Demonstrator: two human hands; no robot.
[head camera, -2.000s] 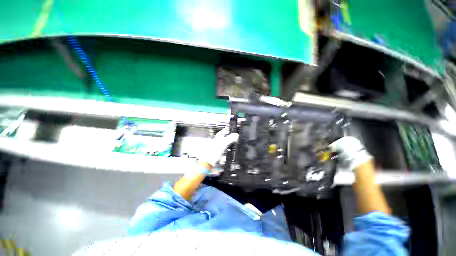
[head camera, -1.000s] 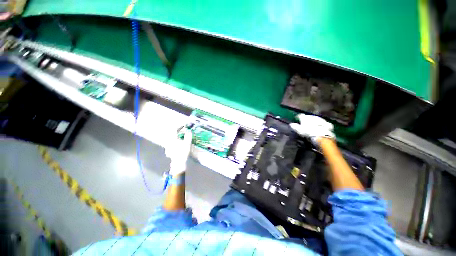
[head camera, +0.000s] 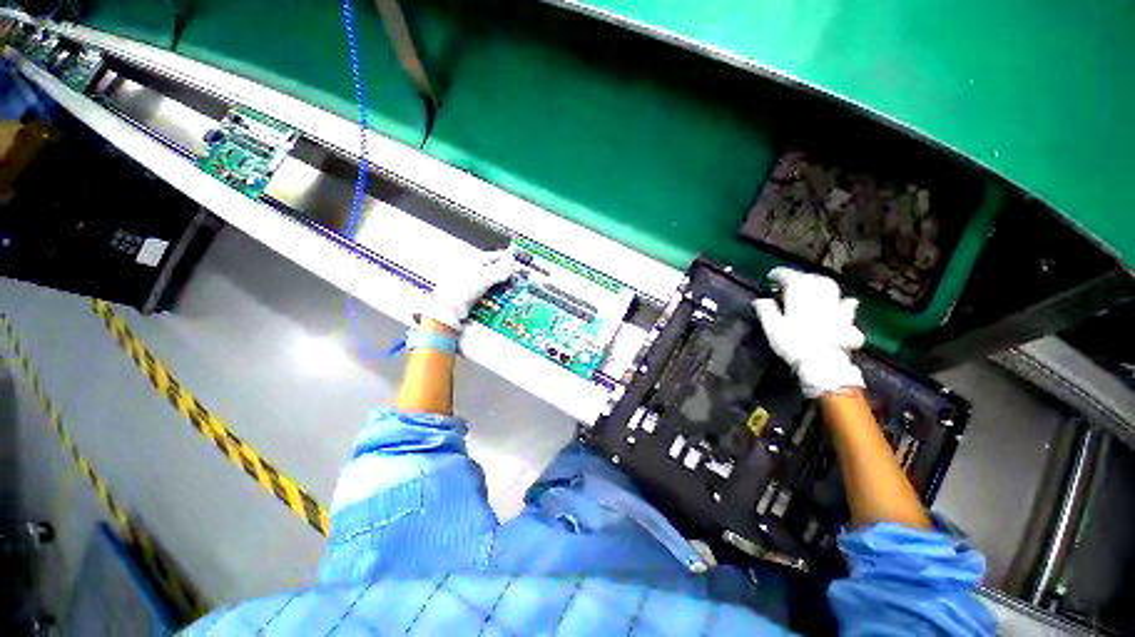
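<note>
The black solder pallet (head camera: 709, 411) lies on the conveyor at the right in front of me, its pockets without green boards. A green circuit board (head camera: 560, 317) lies on the rails just left of the pallet. My left hand (head camera: 471, 289), in a white glove, is at the board's left end with the fingertips on its edge; the fingers' undersides are hidden. My right hand (head camera: 812, 331), in a white glove, is over the pallet's upper part with fingers somewhat spread and holds nothing visible.
Another green board (head camera: 247, 152) lies farther left on the conveyor rails (head camera: 373, 162). A parts tray (head camera: 846, 224) sits on the green surface behind the pallet. A blue coiled cord (head camera: 360, 137) hangs across the line. A black tote (head camera: 100, 249) stands at left, near striped floor tape (head camera: 212, 423).
The view has swung left and steadied. My left hand has moved from the pallet's left edge to the board. My right hand has moved from the pallet's right edge to its upper part.
</note>
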